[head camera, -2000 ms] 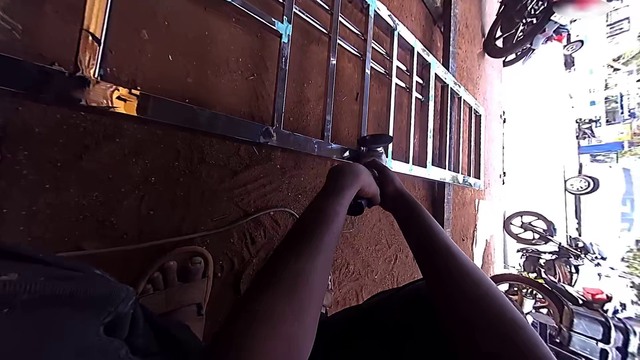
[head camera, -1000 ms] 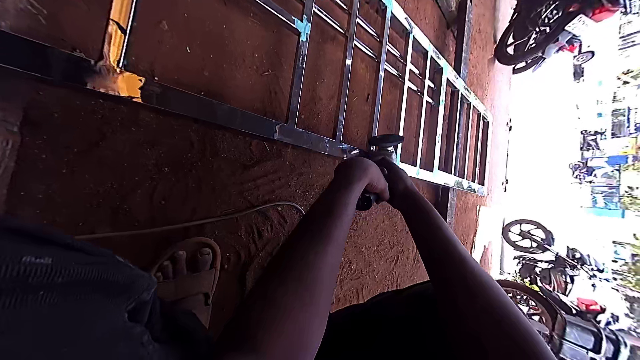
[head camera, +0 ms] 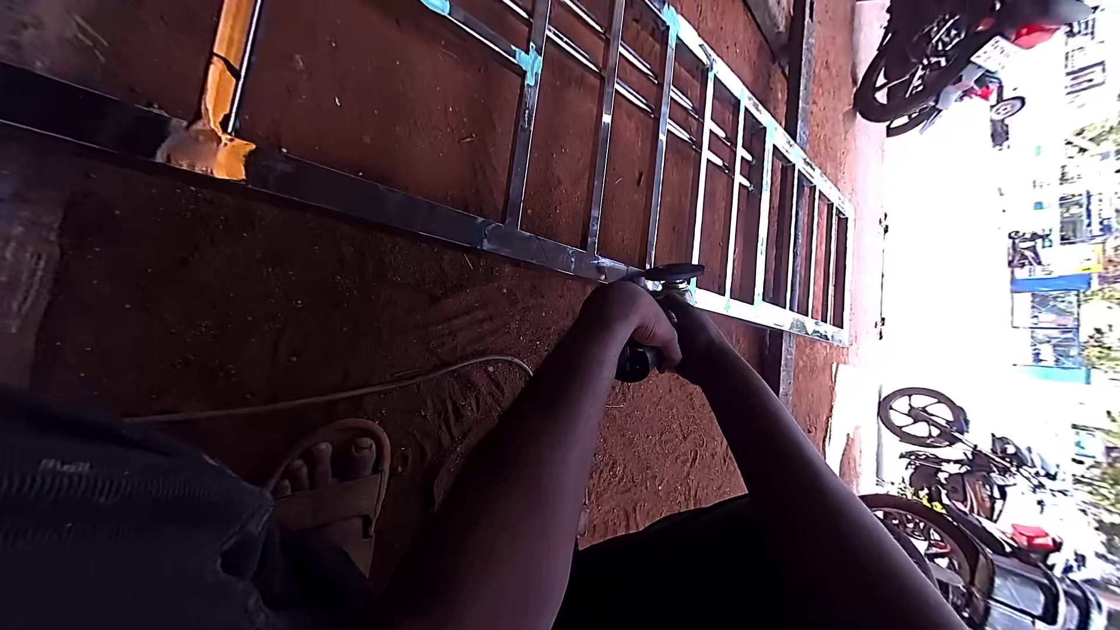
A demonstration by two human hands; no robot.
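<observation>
An angle grinder (head camera: pixel 638 360) is gripped by both my hands, its dark disc (head camera: pixel 674 272) facing the near rail of a welded metal frame (head camera: pixel 376 194). My left hand (head camera: pixel 632 317) wraps around the grinder from the left, and my right hand (head camera: pixel 691 337) is on it just to the right. The fingers of my right hand are mostly hidden. Whether the disc touches the rail I cannot tell. The frame has several crossbars with light blue patches at some joints, and a yellow-orange painted bar (head camera: pixel 224 79) meets the rail at the left.
A pale cable (head camera: pixel 332 398) runs over the red soil near a sandalled foot (head camera: pixel 337 472). A dark metal beam (head camera: pixel 799 79) passes under the frame's far part. Parked motorcycles (head camera: pixel 927 61) stand beyond the frame at the upper right, and others (head camera: pixel 962 490) at the lower right.
</observation>
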